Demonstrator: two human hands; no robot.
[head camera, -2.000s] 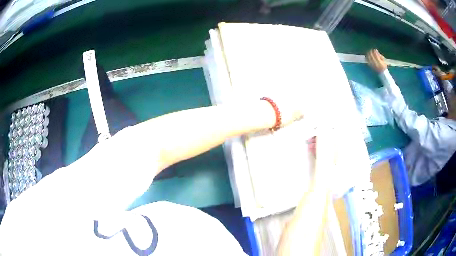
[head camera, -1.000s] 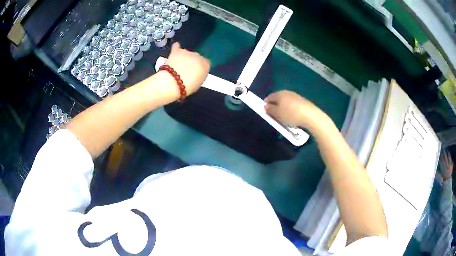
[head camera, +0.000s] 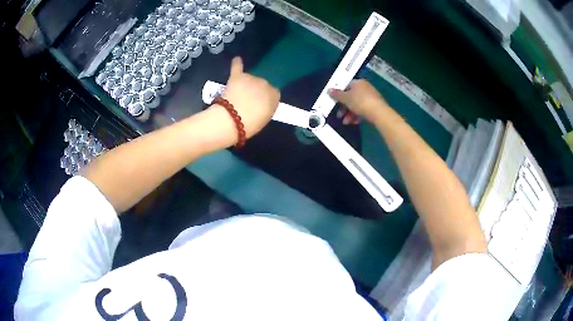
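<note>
A white three-armed unit (head camera: 361, 164) with a small round metallic hub (head camera: 315, 119) at its centre lies over the black jig (head camera: 283, 157). One arm points up and right, one down and right, one left. My left hand (head camera: 252, 103), with a red bead bracelet at the wrist, is closed over the left arm between its end and the hub. My right hand (head camera: 358, 102) holds the upper arm near the hub, thumb on top and fingers at its side.
Rows of silver hubs (head camera: 166, 53) stand at the upper left, with a smaller group (head camera: 80, 147) at far left. A stack of white sheets with a board (head camera: 496, 182) stands at right. A white shelf edge (head camera: 433, 103) runs behind.
The view has swung left from the sheet stack to the jig, which held one blade at first. My right hand has since moved from the lower-right arm to the upper arm.
</note>
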